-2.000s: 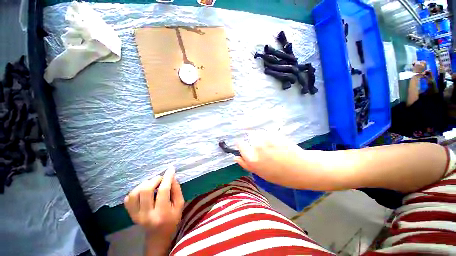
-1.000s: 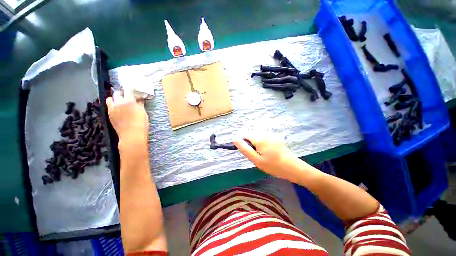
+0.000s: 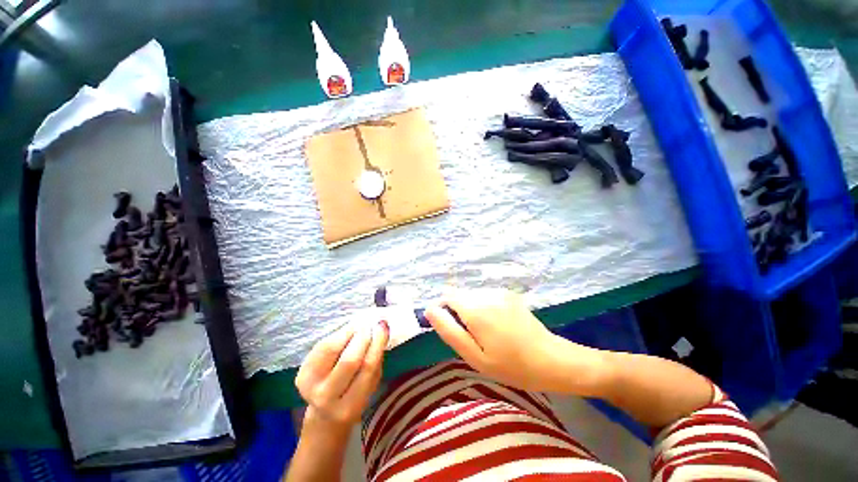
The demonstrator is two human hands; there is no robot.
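Note:
My right hand (image 3: pixel 503 344) holds a long black part (image 3: pixel 422 318) by one end, low over the front edge of the white sheet. My left hand (image 3: pixel 346 372) is closed on the off-white cloth (image 3: pixel 403 325), which is wrapped around the middle of the part. The part's small dark tip (image 3: pixel 381 297) sticks out above the cloth. The cardboard pad (image 3: pixel 325 202) lies behind my hands, with a white glue dish (image 3: pixel 372 184) on its dark streak. A pile of long black parts (image 3: pixel 555 146) lies on the sheet to the right.
The black-rimmed tray (image 3: pixel 209 273) at left holds a heap of small dark parts (image 3: pixel 141 273). The blue bin (image 3: pixel 691 179) at right holds more long parts. Two white glue bottles (image 3: pixel 331 71) lie behind the cardboard. The green bench edge (image 3: pixel 602 299) runs in front.
My left hand has come from the left side of the sheet to my right hand, bringing the cloth, now around the part. My right hand has moved slightly down with the part.

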